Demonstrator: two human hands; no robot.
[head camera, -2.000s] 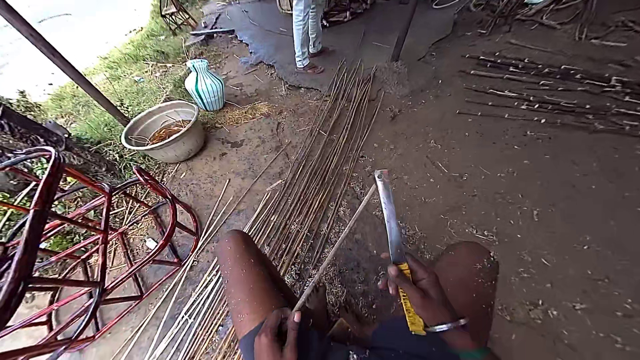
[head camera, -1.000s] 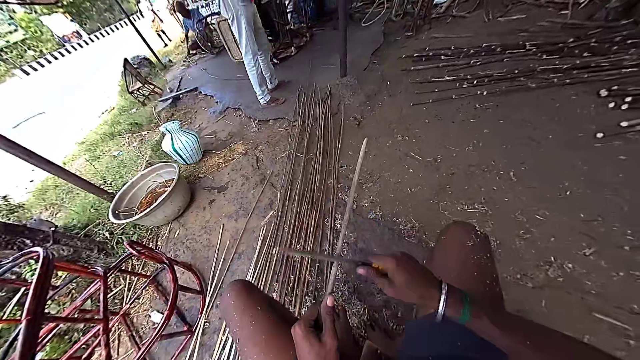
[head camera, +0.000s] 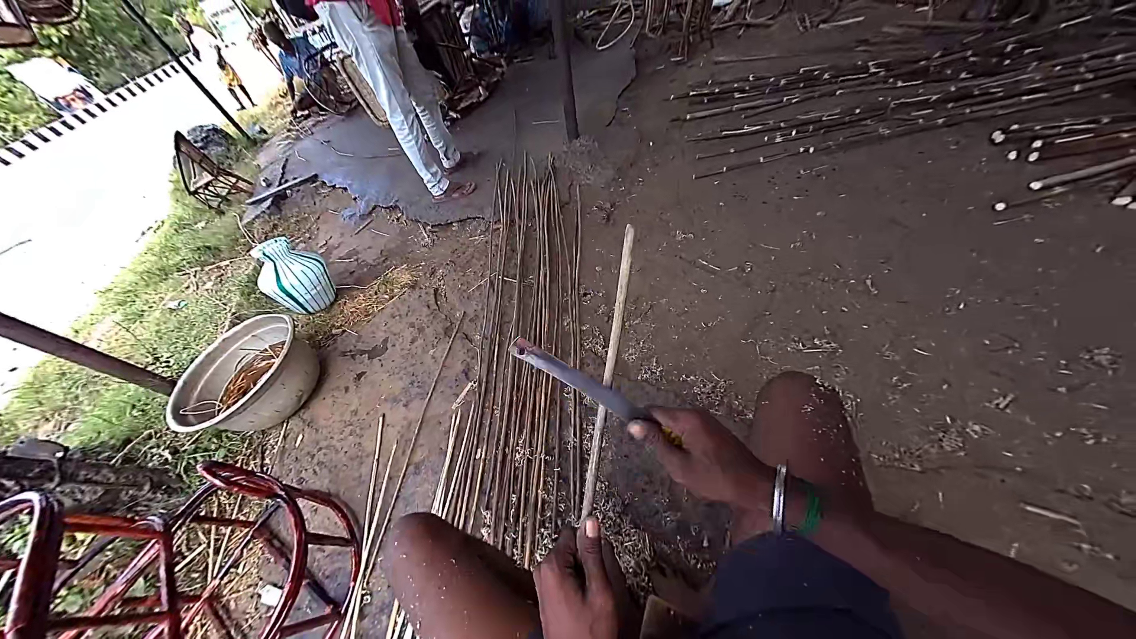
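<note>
My left hand (head camera: 581, 577) grips the lower end of a pale peeled stick (head camera: 614, 346), which points up and away from me over the ground. My right hand (head camera: 706, 457) is closed round the yellow handle of a long metal blade (head camera: 581, 382); most of the handle is hidden by the fingers. The blade crosses the stick and slants up to the left; whether it touches the stick cannot be told. Under and beyond lies a bundle of long thin canes (head camera: 524, 355) on the ground. Wood shavings (head camera: 635, 532) lie between my knees.
Red-brown cane frames (head camera: 293, 532) stand at lower left, near a plastic tub (head camera: 306, 390) holding cane strips and a striped water pot (head camera: 297, 277). Thicker poles (head camera: 852, 98) lie at upper right. Beyond the canes, a person in pale trousers (head camera: 390, 80) stands near an upright post (head camera: 565, 71).
The blade has swung from upright, two seconds ago, to lying across the stick. Since one second ago its tip has risen, and the stick remains in my left hand. The view has shifted.
</note>
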